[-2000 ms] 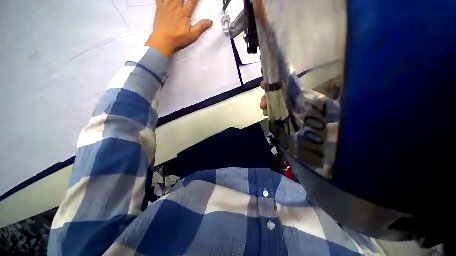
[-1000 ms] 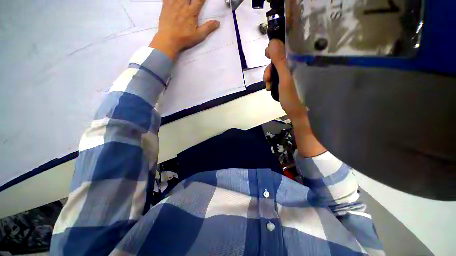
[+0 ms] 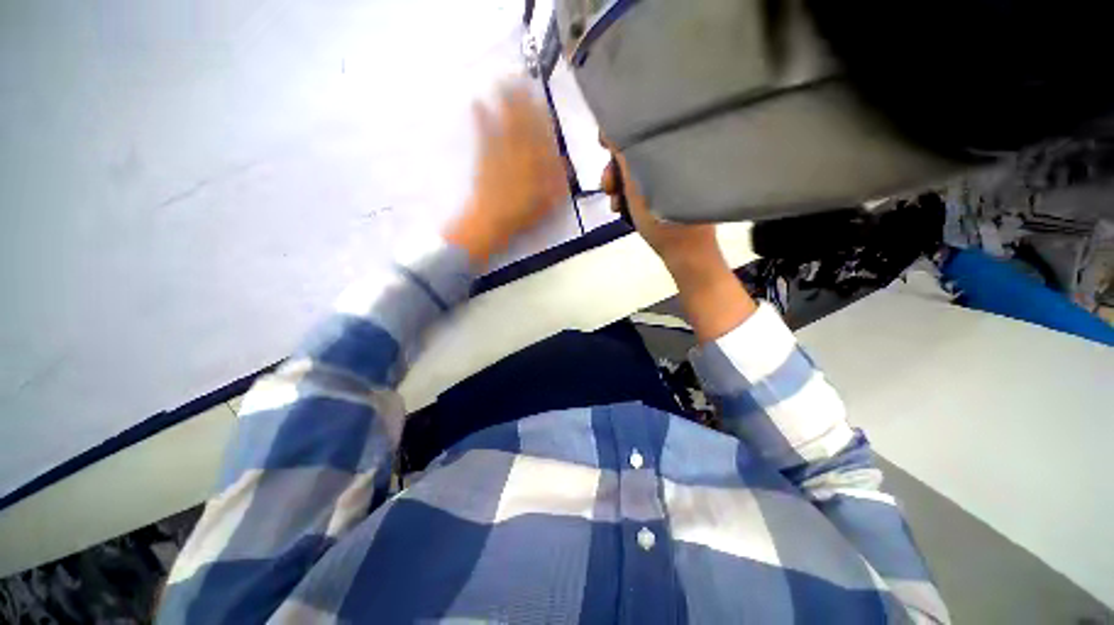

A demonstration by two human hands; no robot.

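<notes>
The cutting machine's large grey and dark motor (image 3: 733,116) fills the top right. Its small silver presser foot (image 3: 533,51) shows at the top, beside a dark cut line in the marker paper (image 3: 244,183). My left hand (image 3: 519,171) is blurred, over the paper just left of the cut, holding nothing; whether it touches the paper is unclear. My right hand (image 3: 666,232) is partly hidden under the motor, its fingers closed around the black machine handle. The dark fabric lay (image 3: 134,421) shows as a thin band along the paper's front edge.
The cream table edge (image 3: 550,299) runs diagonally in front of my body. Scraps (image 3: 86,580) lie below it at the lower left, and more lie at the right beside a blue object (image 3: 1026,293). A pale flat surface (image 3: 965,391) is at the right.
My left hand has moved right and nearer to the table edge, beside the cut. The motor and my right hand have shifted left in the picture.
</notes>
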